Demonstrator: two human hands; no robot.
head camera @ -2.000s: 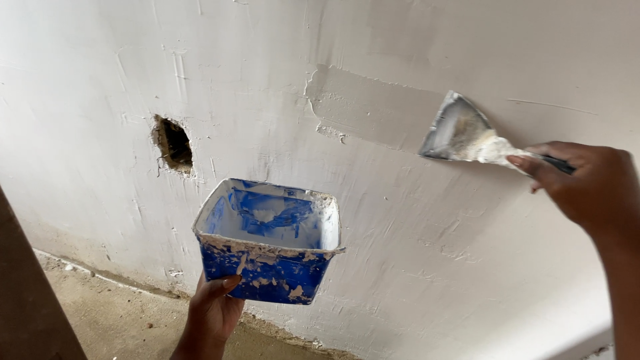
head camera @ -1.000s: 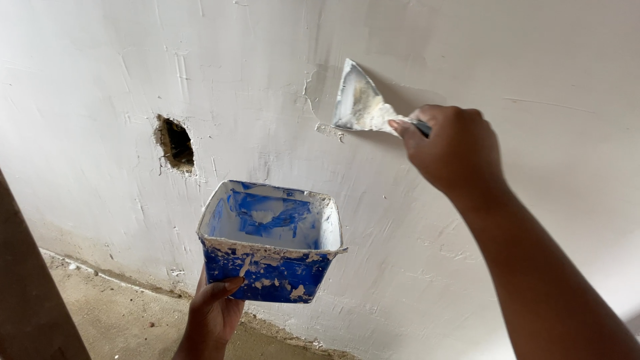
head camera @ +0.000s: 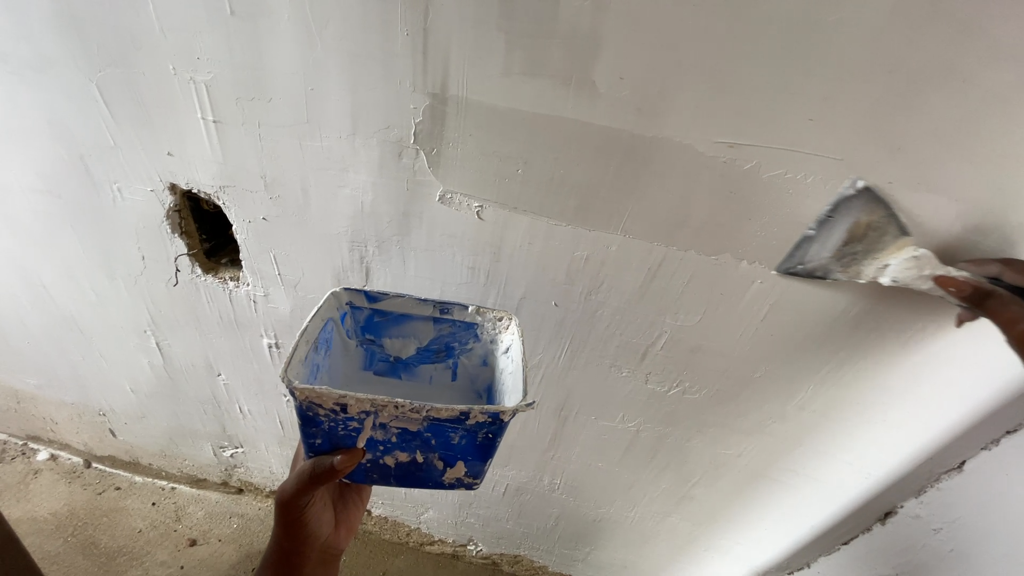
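My left hand [head camera: 320, 504] holds a blue plastic tub [head camera: 408, 444] from below, its thumb against the front wall. Dried compound crusts the tub's rim and sides, and white material coats part of the inside. At the right edge, my right hand [head camera: 992, 300] grips a putty knife [head camera: 860, 236] by its dark handle, partly out of view. The wide metal blade lies at the plastered wall [head camera: 640, 336], its neck smeared with white compound. A smooth, greyer band of damp-looking compound [head camera: 576, 172] runs left from near the blade, with a ragged left end.
A rough-edged hole [head camera: 210, 234] with a bit of wire opens in the wall at left. Below, the wall meets a dusty concrete floor [head camera: 144, 520]. A pale ledge or corner edge [head camera: 904, 488] slants across the lower right, and a dark object stands at the lower left edge.
My right hand has swept the putty knife left over the grey band, then back far to the right. More of the band shows now. My left hand holds the tub in nearly the same place.
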